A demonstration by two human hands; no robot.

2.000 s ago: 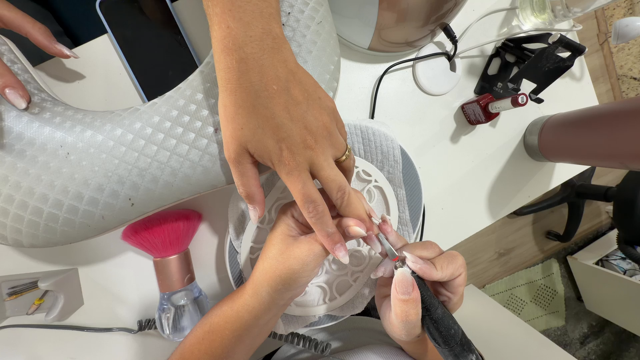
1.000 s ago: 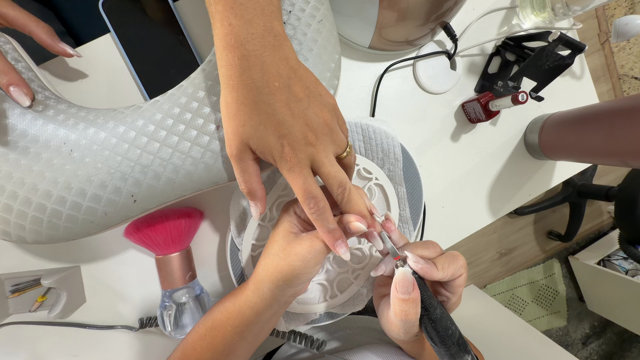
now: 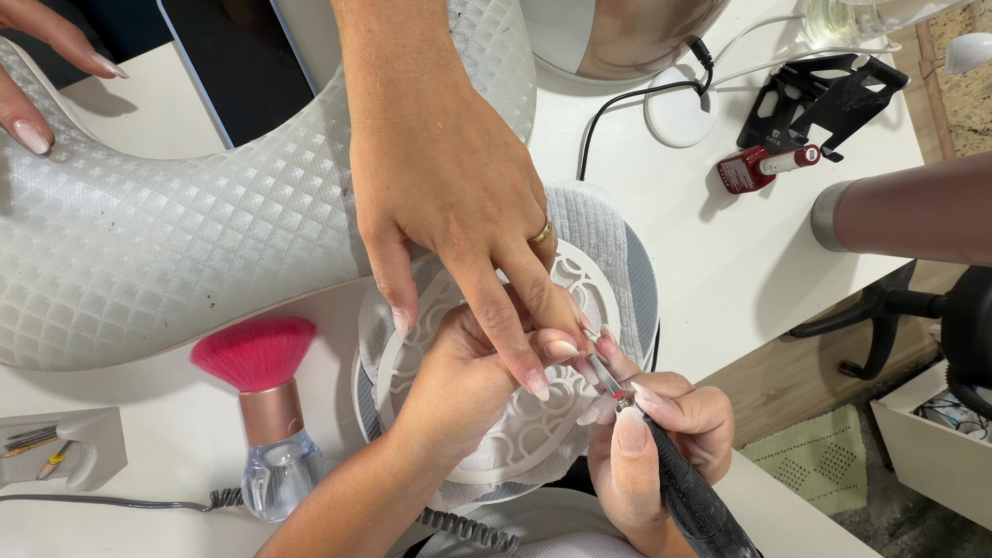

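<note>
My left hand point(image 3: 465, 380) grips a finger of another person's hand point(image 3: 457, 170), which reaches down from the top with a gold ring on it. In my right hand point(image 3: 666, 434) is a black electric nail drill point(image 3: 694, 496); its metal bit point(image 3: 605, 376) with a red band is at the tip of the held finger. Whether the bit touches the nail I cannot tell. Beneath the hands lies a round white openwork dust-collector grille point(image 3: 577, 271), with a grey ribbed cloth point(image 3: 593, 221) around part of it.
A quilted armrest point(image 3: 194, 232) fills the left, with the person's other hand point(image 3: 46, 85) and a phone point(image 3: 240, 62) behind. A pink brush point(image 3: 260, 356) and bit holder point(image 3: 101, 446) stand lower left. At right are red nail polish point(image 3: 745, 170), a black stand point(image 3: 806, 108) and a pink bottle point(image 3: 922, 209).
</note>
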